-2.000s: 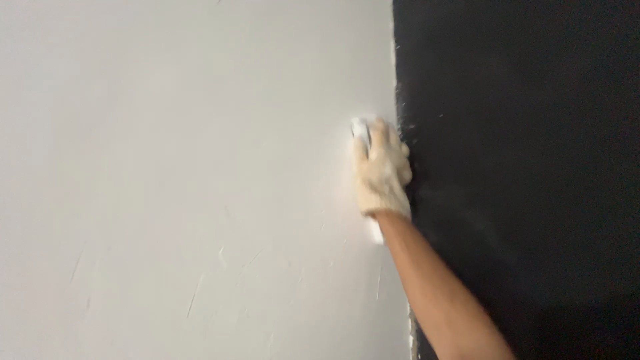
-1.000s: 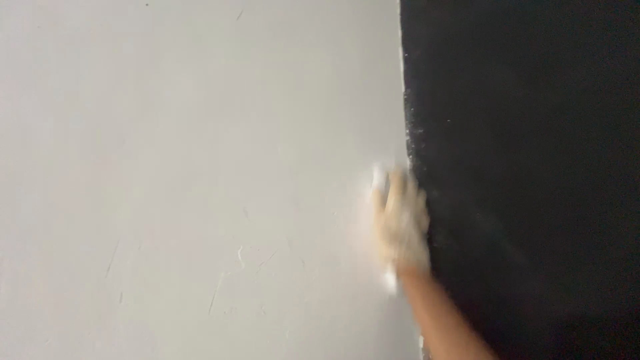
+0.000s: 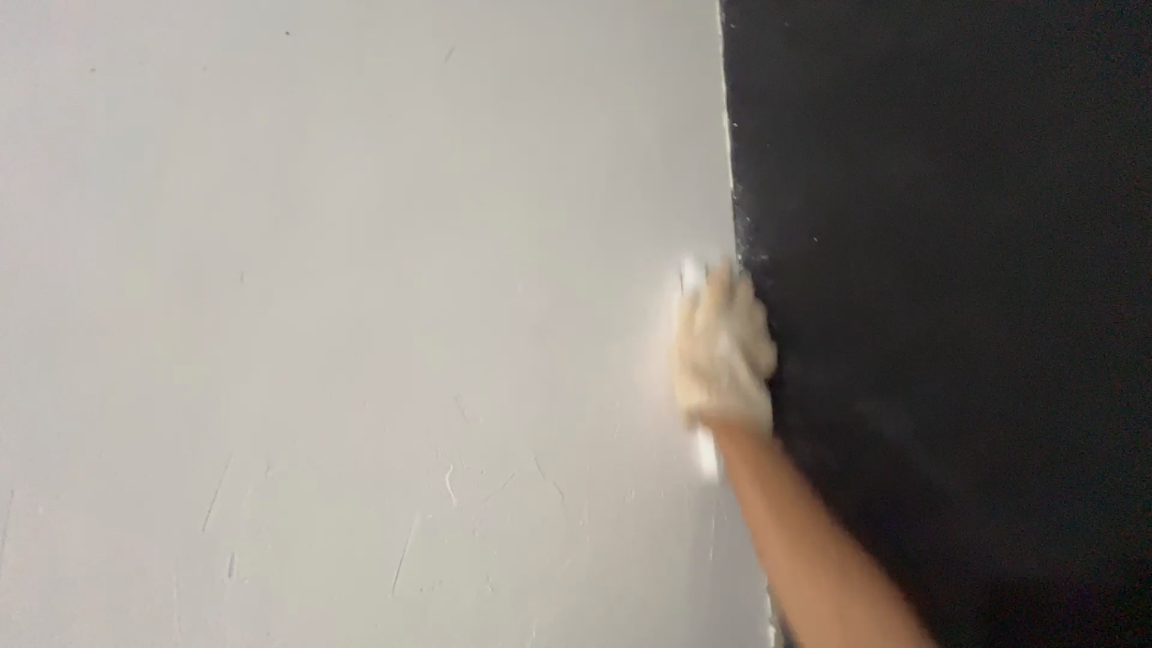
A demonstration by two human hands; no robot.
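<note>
My right hand (image 3: 725,351), in a cream knitted glove, lies against the right edge of a light grey wall surface (image 3: 405,270), where it meets a black area. Under the palm it grips a white, narrow, elongated tool (image 3: 708,453); the tool's two ends show above the fingers and below the wrist, and its middle is hidden. Motion blurs the hand, so the tool's exact kind cannot be told. My left hand is out of the picture.
A dark, black surface (image 3: 954,270) fills the right side. The rough, chipped edge (image 3: 727,126) between light and dark runs nearly vertically. Thin scratches and small raised marks (image 3: 450,486) show low on the light surface.
Between the first two frames my gloved hand moved down along the edge with the white tool. Now it is slightly higher again. It has kept its hold throughout.
</note>
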